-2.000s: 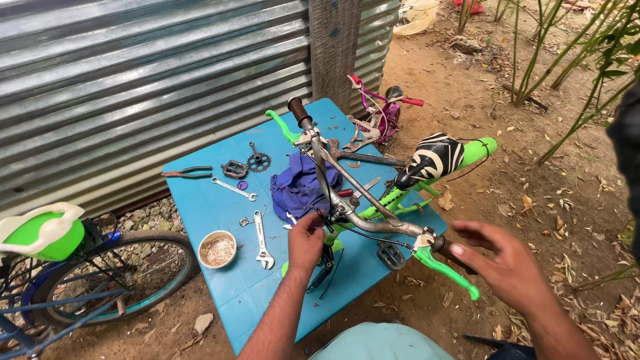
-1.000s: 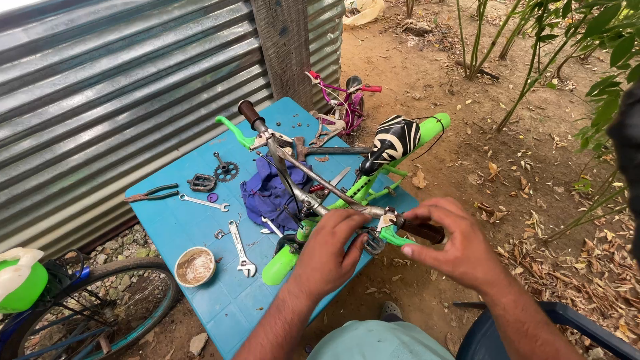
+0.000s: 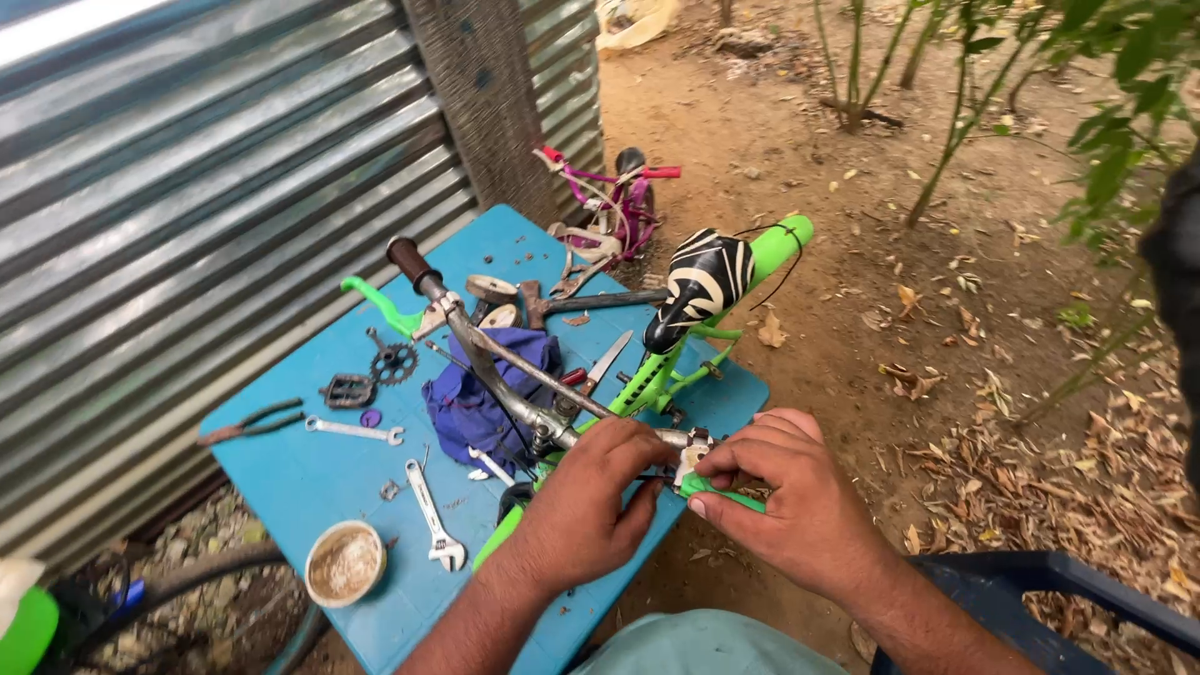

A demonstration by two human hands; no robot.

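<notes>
A green child's bicycle frame (image 3: 647, 386) lies across a blue table, its zebra-striped saddle (image 3: 698, 286) pointing away at the upper right. The steel handlebar (image 3: 483, 356) ends in a brown grip at the upper left, with a green brake lever (image 3: 382, 307) beside it. My right hand (image 3: 797, 497) pinches the other green brake lever (image 3: 727, 491) between thumb and fingers. Close on its left, my left hand (image 3: 600, 497) has its fingertips at the lever's bracket and cable; what they hold is hidden. An adjustable wrench (image 3: 433, 516) and a combination wrench (image 3: 356, 430) lie left of the hands.
The blue table (image 3: 272, 478) also bears pliers (image 3: 251, 422), a pedal (image 3: 348, 390), a chainring (image 3: 393, 363), a blue cloth (image 3: 478, 403), a knife (image 3: 609, 361), a hammer (image 3: 600, 300) and a bowl (image 3: 345, 563). A corrugated metal wall (image 3: 234, 187) borders it. A dark chair (image 3: 1050, 572) stands at the lower right.
My left hand has moved right along the handlebar to the bracket of the near brake lever. My right hand, apart from the lever two seconds ago, has closed on it.
</notes>
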